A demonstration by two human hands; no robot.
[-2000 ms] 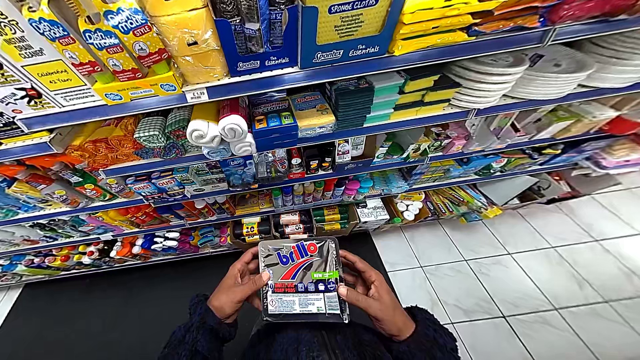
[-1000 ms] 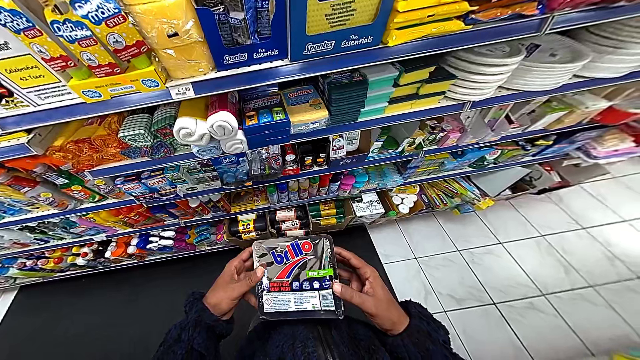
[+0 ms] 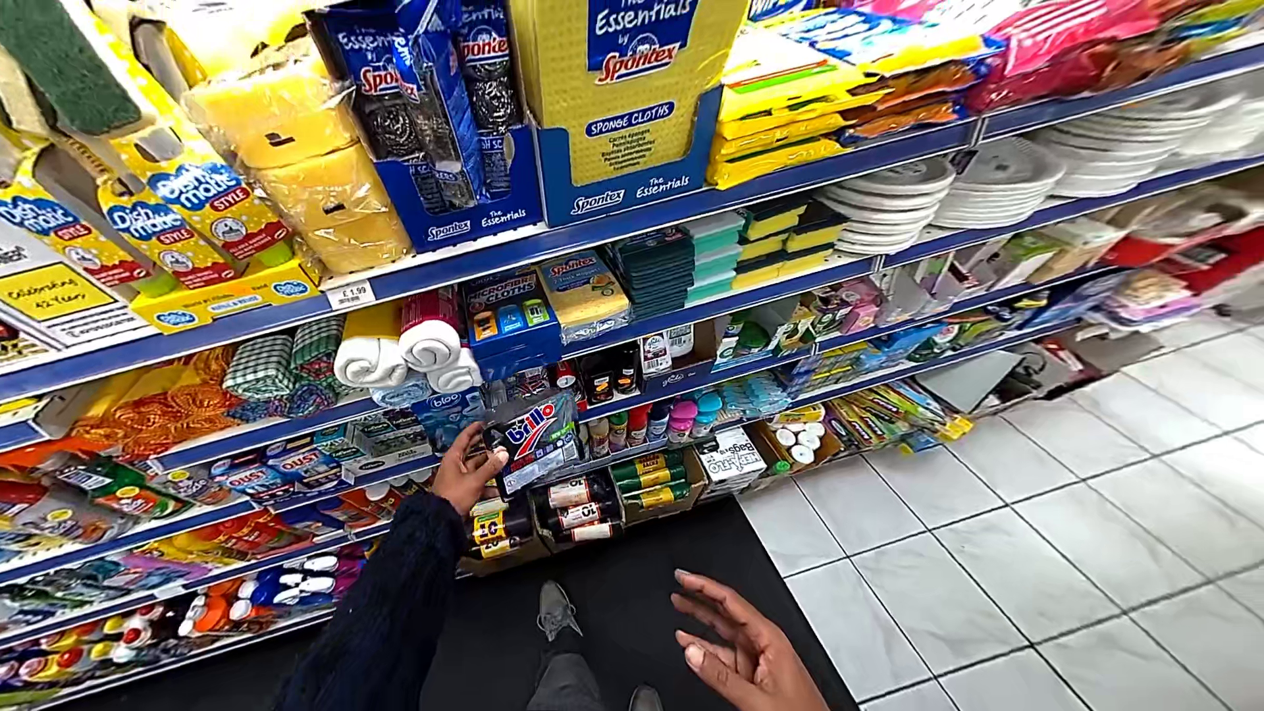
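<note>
A flat plastic-wrapped pack of Brillo soap pads point(image 3: 534, 444) is gripped at its left edge by my left hand point(image 3: 472, 471), the arm stretched out to the shelves. The pack is tilted and overlaps the front of a lower shelf, just right of blue Bloo packs point(image 3: 449, 413). Whether it touches the shelf, I cannot tell. My right hand point(image 3: 741, 647) is low in front of me over the dark mat, fingers apart and holding nothing. Above the Brillo pack lie rolled white cloths point(image 3: 431, 346) and a blue box of microfibre cloths point(image 3: 510, 326).
Shelf edges point(image 3: 632, 229) run across the view. Stacked scourers point(image 3: 654, 272), white plates point(image 3: 894, 197) and a Spontex sponge cloth box point(image 3: 632, 109) stand on them. Boxes of rolled bags point(image 3: 576, 509) are at the bottom. Below are a black mat point(image 3: 632, 583), white floor tiles point(image 3: 1057, 533) and my shoes point(image 3: 558, 610).
My left hand has carried the Brillo pack forward from in front of me to the shelves. My right hand has let go of it. The view has moved closer to the shelves.
</note>
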